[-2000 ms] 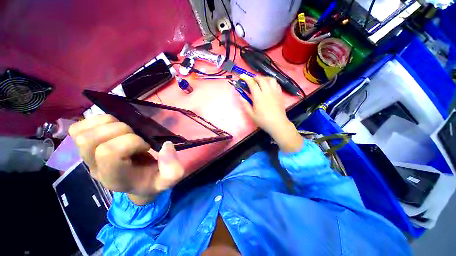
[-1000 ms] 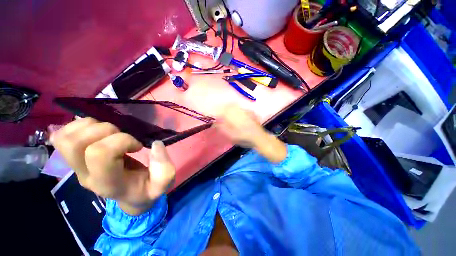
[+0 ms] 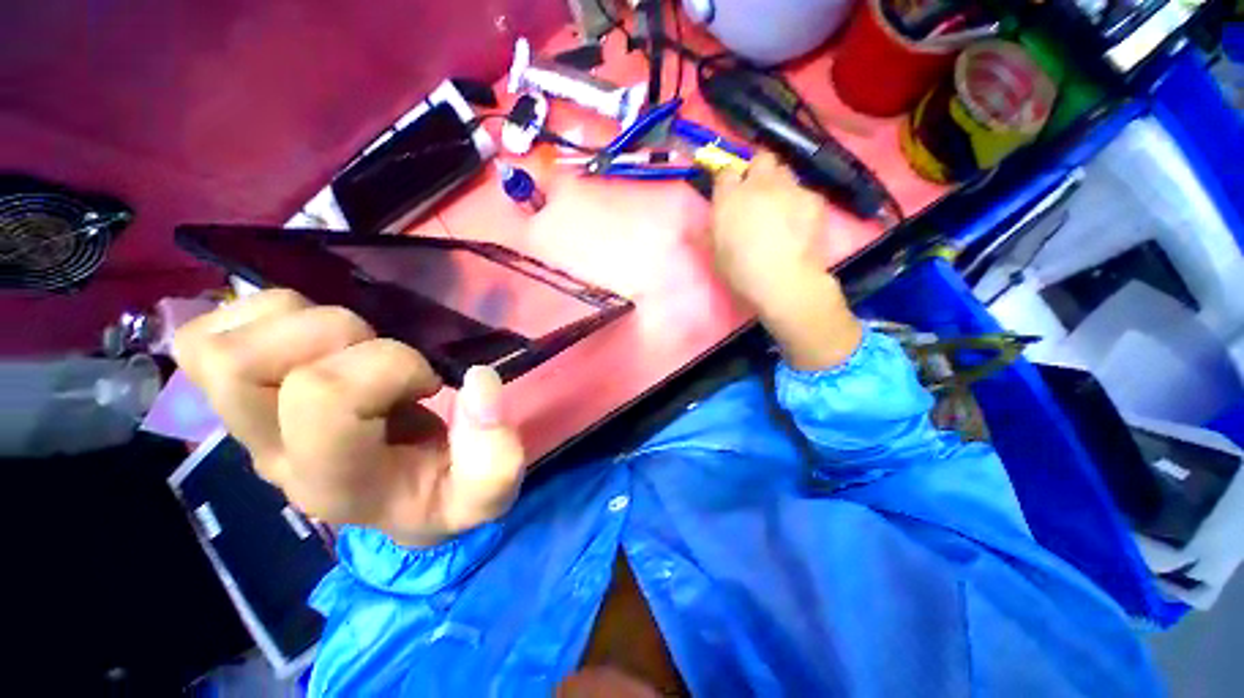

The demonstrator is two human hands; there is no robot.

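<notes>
My left hand (image 3: 362,416) is closed on the thin black tablet frame (image 3: 546,344) and holds it tilted above the mat. An opening in the frame shows the pink mat. My right hand (image 3: 778,239) is over the mat, its fingertips at the yellow part of a yellow-and-blue tool (image 3: 720,160), perhaps a utility knife. Whether the fingers grip it is hidden. Blue-handled side cutters (image 3: 641,171) lie with handles spread just left of those fingertips. A small dark-blue bottle (image 3: 519,186) stands beside the power strip.
A black corded handheld tool (image 3: 798,137) lies beyond my right hand. A silver tube (image 3: 580,90), red cup (image 3: 887,62) and yellow-black tape roll (image 3: 975,116) are at the back. A black device (image 3: 409,167) rests on the white strip. A blue bin (image 3: 1003,423) is at the right.
My right hand went from the cutters to near the frame's end, then back to the tools. The cutters are free of it and turned. My left hand still holds the frame.
</notes>
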